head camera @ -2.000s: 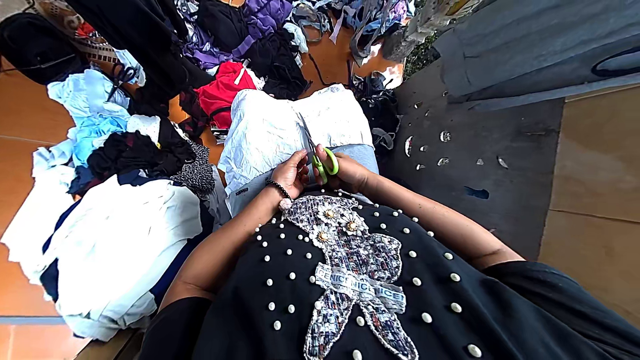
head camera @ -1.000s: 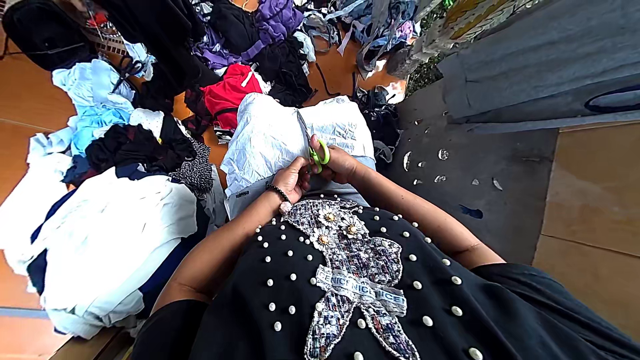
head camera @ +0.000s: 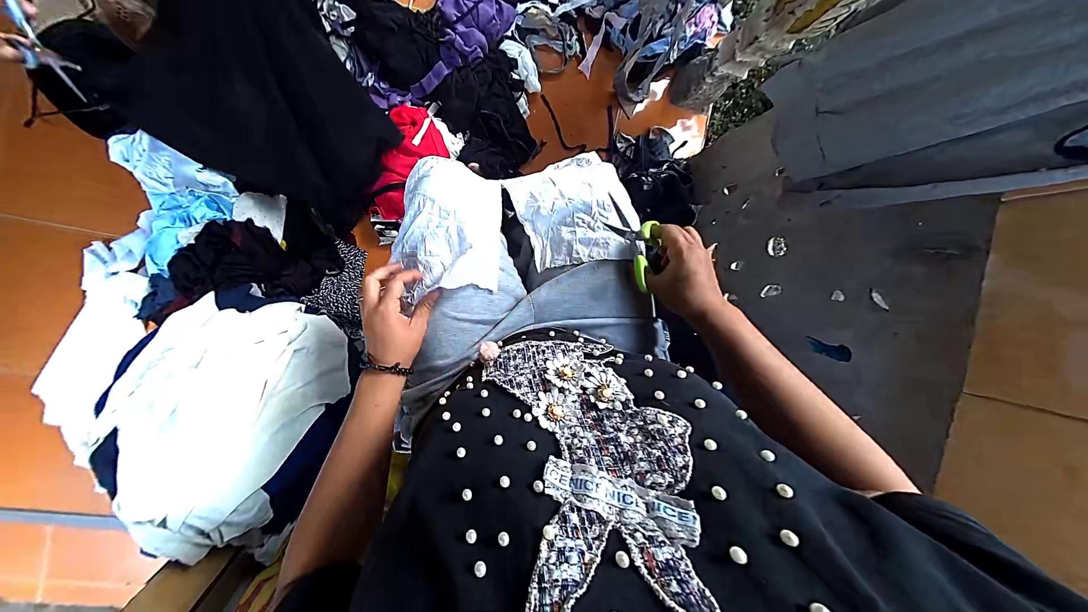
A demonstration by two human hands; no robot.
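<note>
Two separate pieces of white cloth lie over my legs, which are in grey trousers. My left hand (head camera: 395, 314) rests at the lower edge of the left white piece (head camera: 450, 225), its fingers spread and touching the cloth; whether it pinches it I cannot tell. Green-handled scissors (head camera: 649, 246) are in my right hand (head camera: 687, 274), their blades apart and pointing up and left over the right white piece (head camera: 574, 212). A dark gap shows between the two pieces.
White garments (head camera: 229, 408) are heaped at the left, beside light blue cloth (head camera: 183, 208). Red cloth (head camera: 408, 157), purple cloth (head camera: 472, 38) and black clothes lie ahead. At the top left, another person's hand is by blue-handled scissors (head camera: 32, 53). Grey fabric (head camera: 935, 93) hangs at the right.
The white cloth, one spread earlier with the scissors at its middle, is now in two pieces. My hands have moved apart, the right one carrying the scissors rightward. Another person's scissors have appeared top left.
</note>
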